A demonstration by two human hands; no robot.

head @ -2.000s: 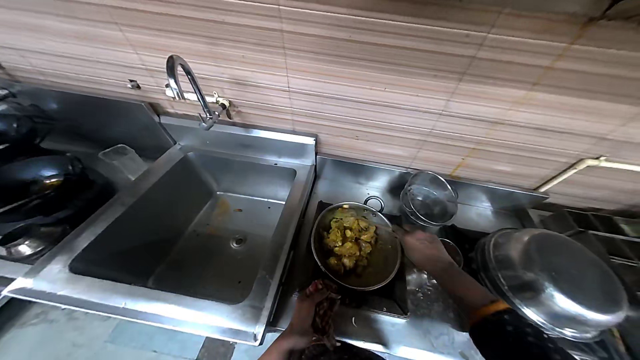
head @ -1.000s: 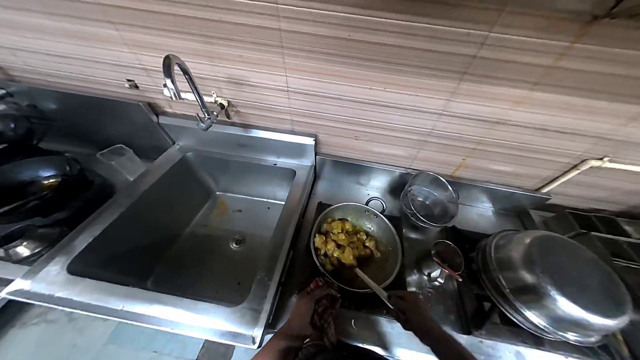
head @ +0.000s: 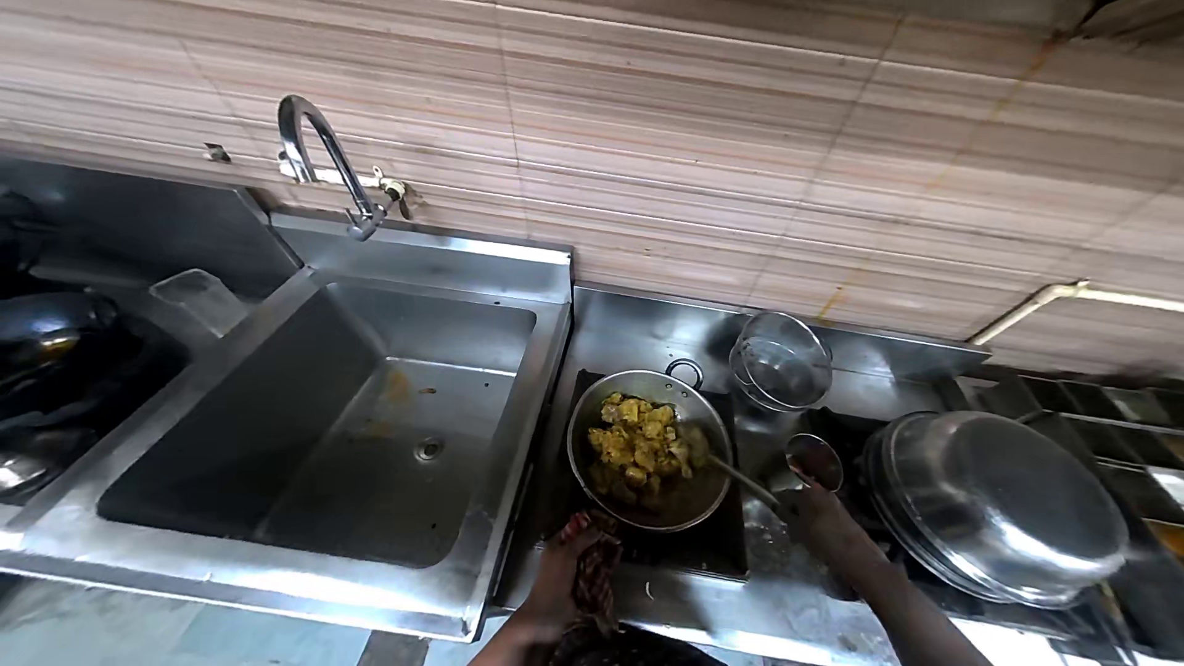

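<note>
A round metal pan (head: 708,421) sits on a dark burner, with yellow-coated food pieces (head: 638,444) gathered toward its left side. My right hand (head: 819,523) grips the handle of a metal stirring utensil (head: 745,481), whose blurred head lies among the food at the pan's middle. At the pan's near left edge, my left hand (head: 569,555) is closed on a patterned dark red cloth (head: 597,578); whether the cloth touches the rim is hard to tell. A small metal bowl (head: 814,462) stands just beyond my right hand.
A steel sink (head: 324,555) with a curved tap (head: 324,139) lies to the left. Behind the pan at right stands a round see-through or wire container (head: 782,361). A large steel vessel (head: 1008,499) is further right. Dark pans (head: 55,342) are at far left.
My right hand has moved up and right from the pan's near side, still on the utensil. The food has shifted within the pan. My left hand stays by the near left rim.
</note>
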